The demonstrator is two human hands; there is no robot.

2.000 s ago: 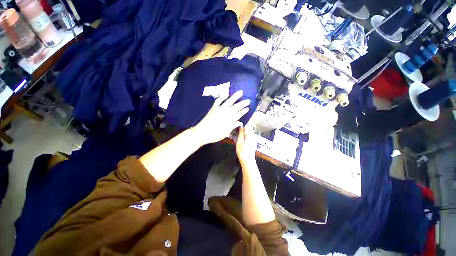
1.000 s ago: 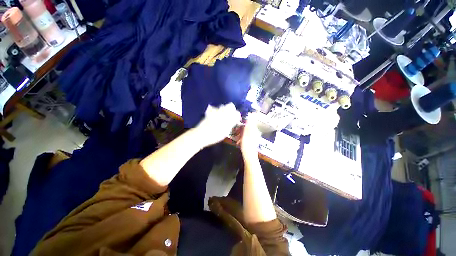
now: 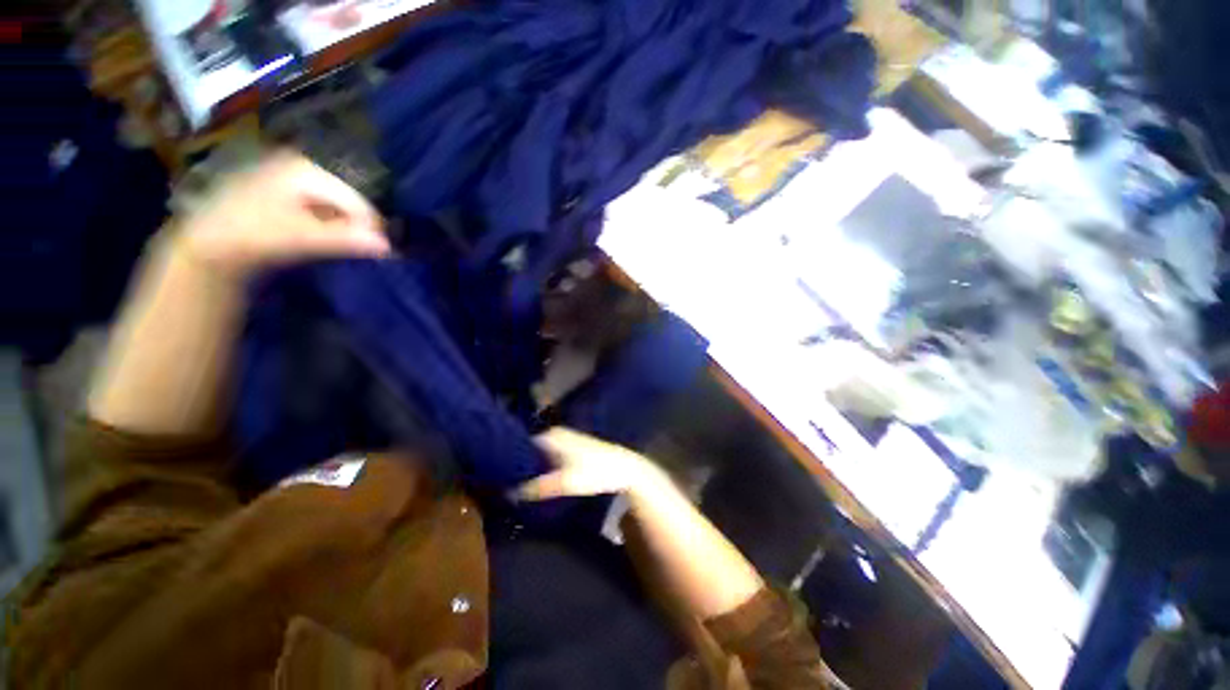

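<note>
A navy garment piece (image 3: 432, 357) is stretched between my two hands in front of my body, off the table. My left hand (image 3: 290, 216) is raised at the left, blurred, and grips its upper end. My right hand (image 3: 587, 468) pinches its lower right end with fingers and thumb. The white overlock machine (image 3: 1039, 297) stands at the right, blurred; its needle area cannot be made out.
A large navy garment pile (image 3: 580, 95) lies at the top, beside a tan board (image 3: 769, 151). The white machine table (image 3: 755, 297) has a brown edge running down to the lower right. A side table (image 3: 202, 68) is at the upper left.
Both hands have left the needle area with the navy piece; my left hand moved far left and up, my right hand down. The view has shifted, so the machine appears farther right.
</note>
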